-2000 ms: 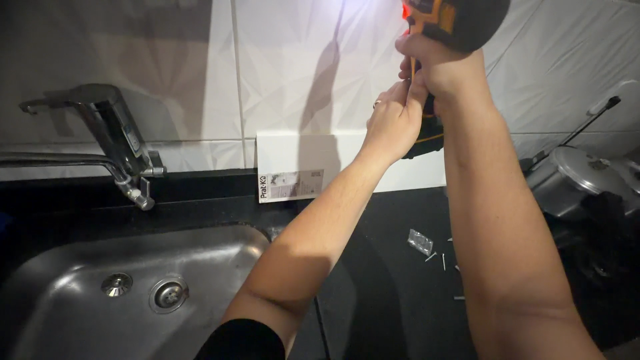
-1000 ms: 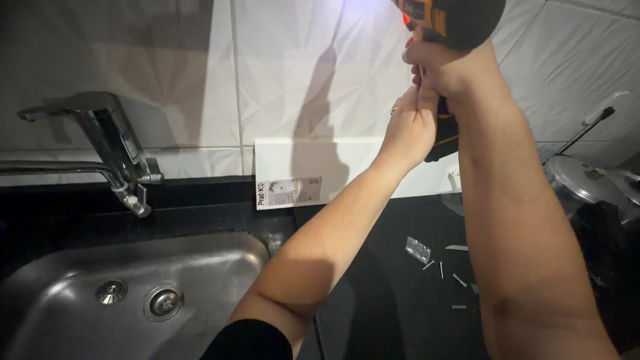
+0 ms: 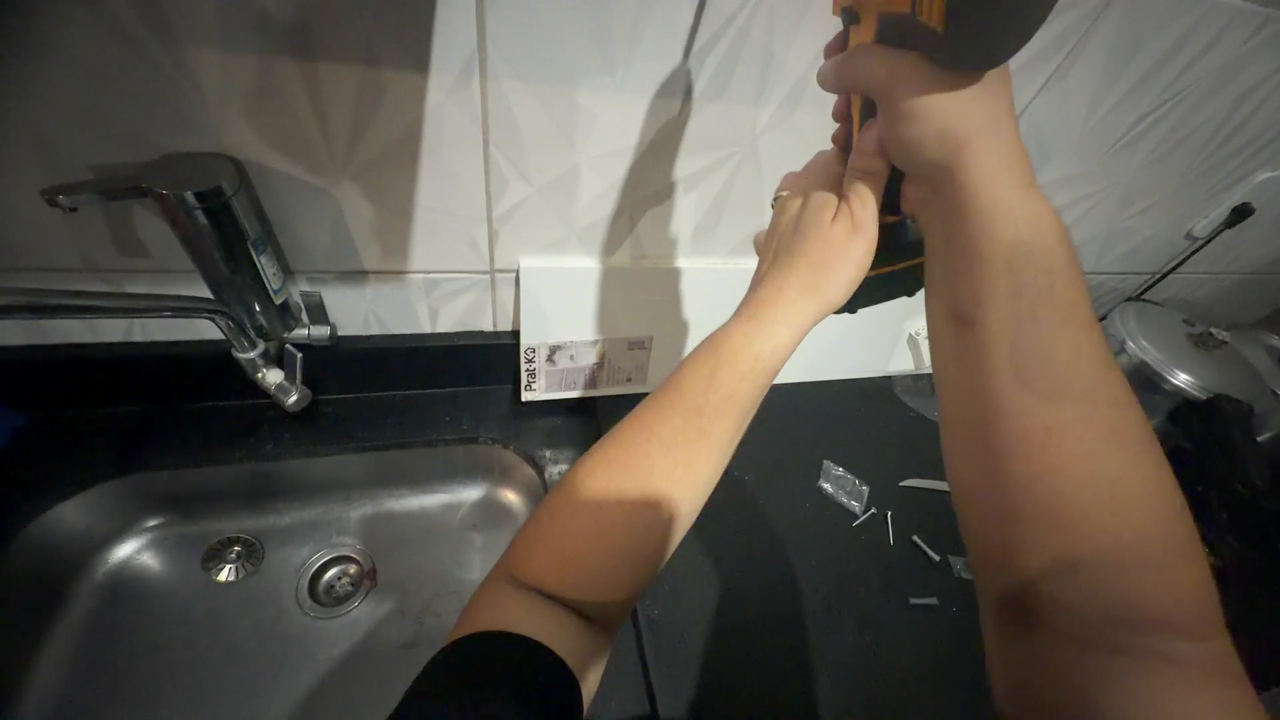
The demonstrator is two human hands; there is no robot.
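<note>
My right hand [image 3: 935, 110] is wrapped around the handle of an orange and black cordless drill [image 3: 900, 20] at the top right, held up against the white tiled wall. Its front end and any bit lie out of view above. My left hand [image 3: 820, 225], with a ring on one finger, holds the lower part of the drill's handle, just below my right hand. Behind my wrists, a white shelf board [image 3: 720, 310] with a printed Prat-K label leans on the wall. Screws [image 3: 890, 527], wall plugs [image 3: 925, 548] and a small clear plastic bag [image 3: 843, 486] lie on the black countertop.
A stainless steel sink [image 3: 430, 500] is at the lower left, with a chrome faucet [image 3: 225, 240] behind it. At the right edge stand a metal pot with a lid [image 3: 1190, 350] and a black plastic bag [image 3: 1215, 450]. A thin pale strip [image 3: 923, 484] lies near my right forearm.
The bright light at the top of the wall and the red glow by the drill, seen earlier, no longer show. Both hands remain on the drill.
</note>
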